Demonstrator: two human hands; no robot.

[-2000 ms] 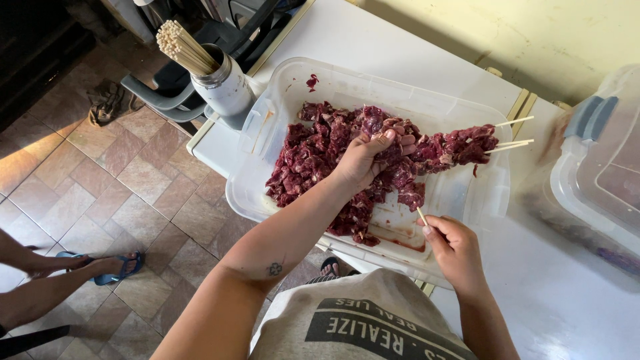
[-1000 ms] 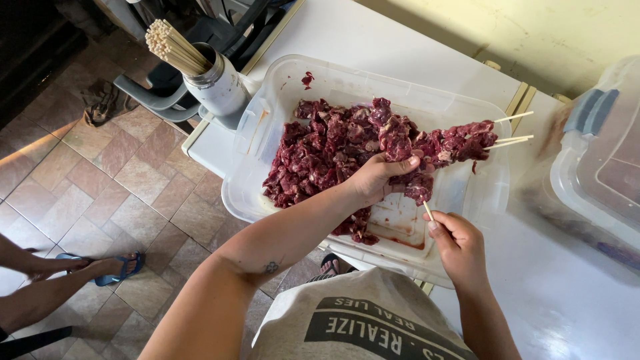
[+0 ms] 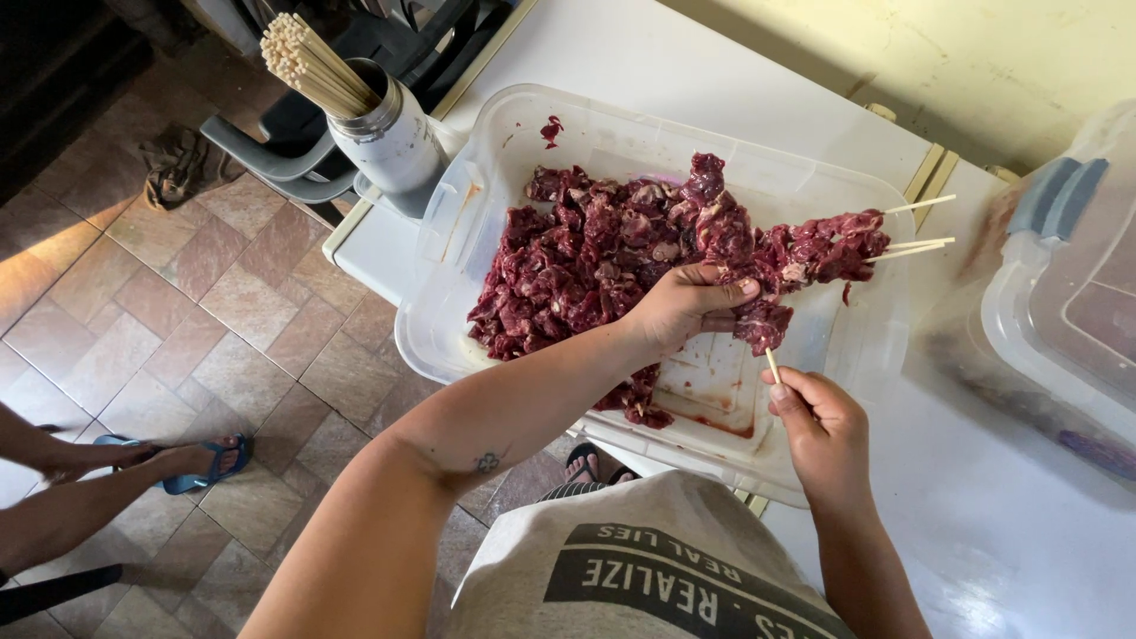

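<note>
A translucent plastic tub [image 3: 448, 257] holds a heap of raw red meat pieces [image 3: 568, 266]. My right hand [image 3: 818, 408] pinches the lower end of a wooden skewer [image 3: 773, 364] near the tub's front right side. Meat is threaded along this skewer, and my left hand [image 3: 697, 306] grips the meat on it, thumb on top. Just right of my left hand, several loaded meat skewers [image 3: 830, 248] lie across the tub's right part, their bare ends sticking out over the rim.
A metal canister [image 3: 390, 151] full of bare wooden skewers [image 3: 324, 67] stands at the tub's back left corner. A lidded plastic bin [image 3: 1056, 293] sits on the white table [image 3: 958, 515] at right. Another person's feet in flip-flops [image 3: 209, 461] rest on the tiled floor, beside a grey chair [image 3: 284, 160].
My left hand has moved down from the upper part of the meat toward the lower end of the skewer. My right hand stays at the skewer's lower end.
</note>
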